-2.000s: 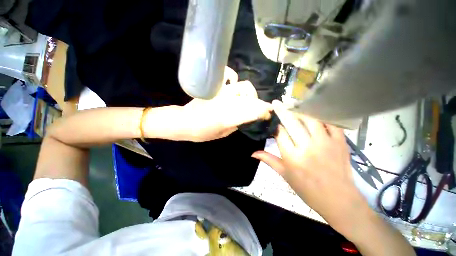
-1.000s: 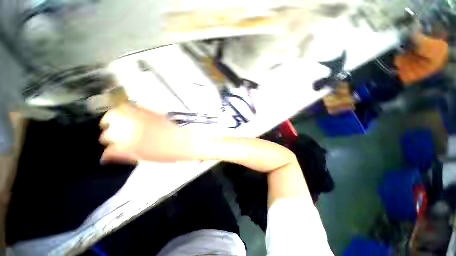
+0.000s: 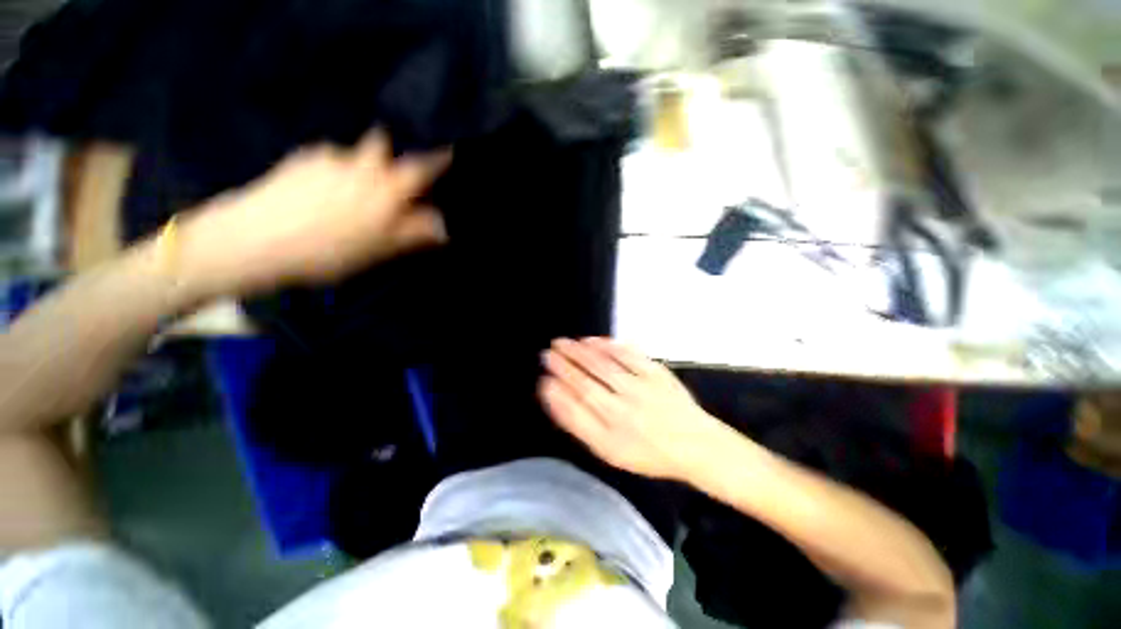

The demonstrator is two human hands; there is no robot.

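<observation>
The black garment body (image 3: 516, 234) spreads over the left of the table and hangs down to the lap. My left hand (image 3: 350, 207) is on or just over the cloth at the left, blurred, thumb and a finger apart; whether it pinches cloth cannot be told. My right hand (image 3: 621, 399) lies flat on the cloth near the table's front edge, fingers together and stretched out. A small black tab (image 3: 728, 240) lies on the white table beside the blurred thread snips (image 3: 787, 227).
Dark-handled scissors (image 3: 922, 264) lie right of the snips. The machine head (image 3: 1033, 62) is at the upper right, the lamp tube (image 3: 550, 37) at top centre. A blue bin (image 3: 264, 455) stands left of the lap. A red crate edge (image 3: 934, 421) and black cloth (image 3: 836, 528) are lower right.
The view has swung back from the right side. My left hand has left the needle area for the cloth at the left. My right hand has moved down to the cloth by the table edge.
</observation>
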